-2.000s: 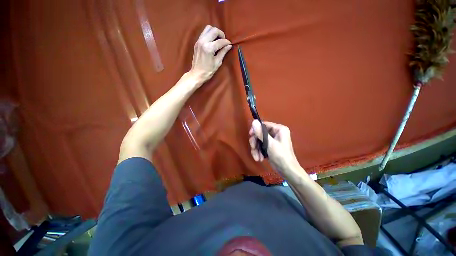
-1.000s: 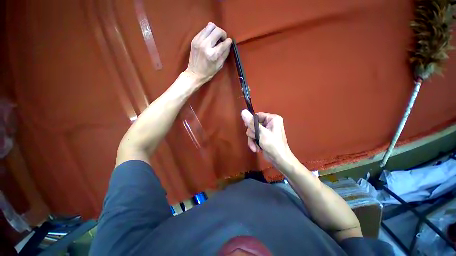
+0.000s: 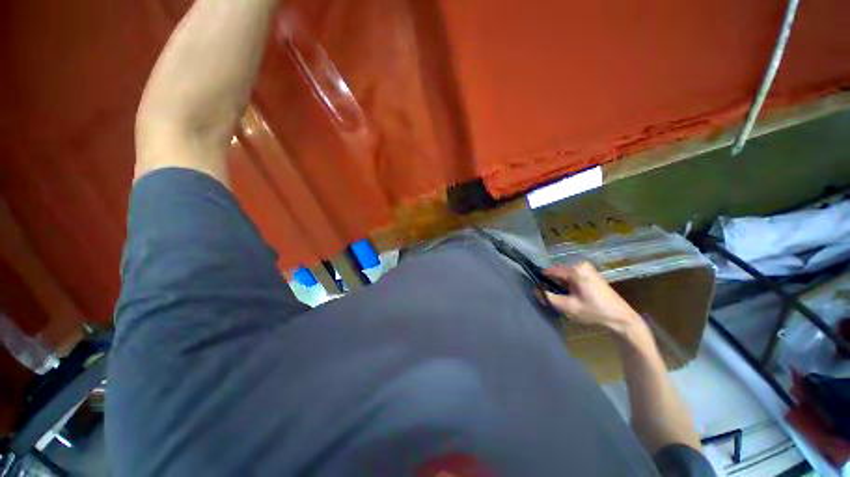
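Note:
Orange-red cloth point(image 3: 578, 65) covers the table, its stacked, frayed edge running along the near side. My right hand point(image 3: 582, 296) is below the table edge, closed on the dark handles of the shears point(image 3: 522, 264); the blades point up-left toward the edge, beside my grey shirt. My left forearm reaches up over the cloth; my left hand is cut off by the top of the picture. A clear shiny strip point(image 3: 326, 79) lies on the cloth. A black strip point(image 3: 471, 196) shows under the cloth edge.
A white label point(image 3: 565, 187) sits at the table edge. A cardboard box point(image 3: 666, 312) with clear plastic is below. The duster's handle point(image 3: 770, 79) crosses the edge at right. Blue pieces point(image 3: 364, 253) show under the edge near my body. A dark metal frame point(image 3: 774, 296) is at lower right.
My right hand has brought the shears from the cloth down past the table edge. The view has shifted nearer the edge, and my left hand and the duster's feathers have left the picture.

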